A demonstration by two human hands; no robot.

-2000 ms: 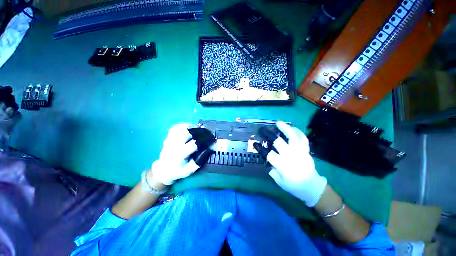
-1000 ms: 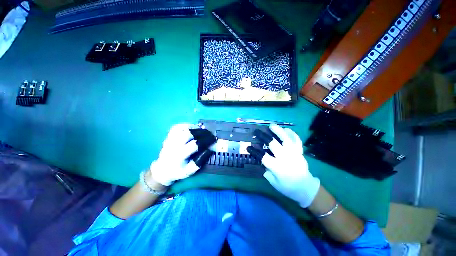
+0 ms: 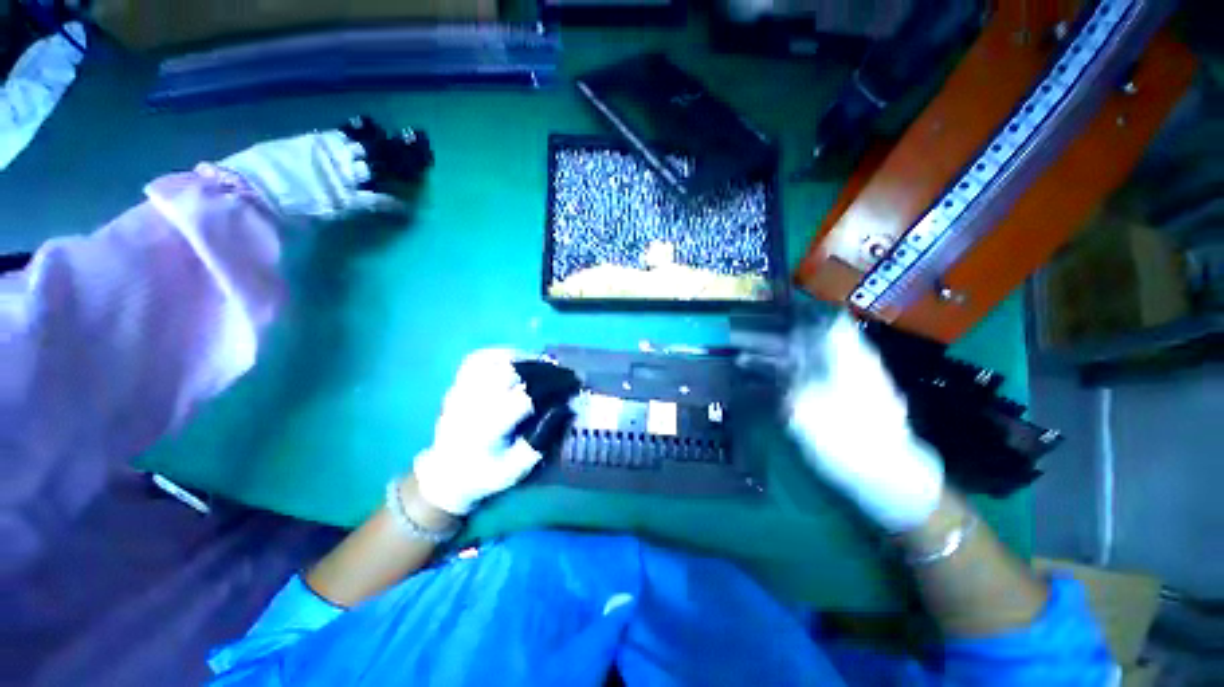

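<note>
The flat black jig [image 3: 691, 375] lies in front of me with a finned black heat sink [image 3: 644, 450] in it. Pale squares [image 3: 662, 417] sit along the heat sink's upper side. My left hand [image 3: 481, 427], in a white glove with black fingertips, grips the jig's left end. My right hand [image 3: 866, 436] is off the jig to the right, beside the pile of black heat sinks [image 3: 973, 409]. It is blurred, and I cannot tell whether its fingers hold anything. A thin silvery rod [image 3: 678, 349] lies along the jig's far edge.
A tray of tiny screws [image 3: 665, 222] stands behind the jig, with a thin black plate [image 3: 671, 114] across its far corner. An orange-brown board [image 3: 993, 215] carries a slanting component tube [image 3: 987, 175]. Bluish tubes [image 3: 349, 63] lie behind. Another person's gloved hand [image 3: 316, 172] is at dark pieces, upper left.
My right hand has left the heat sink and moved right. My left hand has stayed in place. Another person's arm has come in from the left, reaching the dark pieces at the upper left.
</note>
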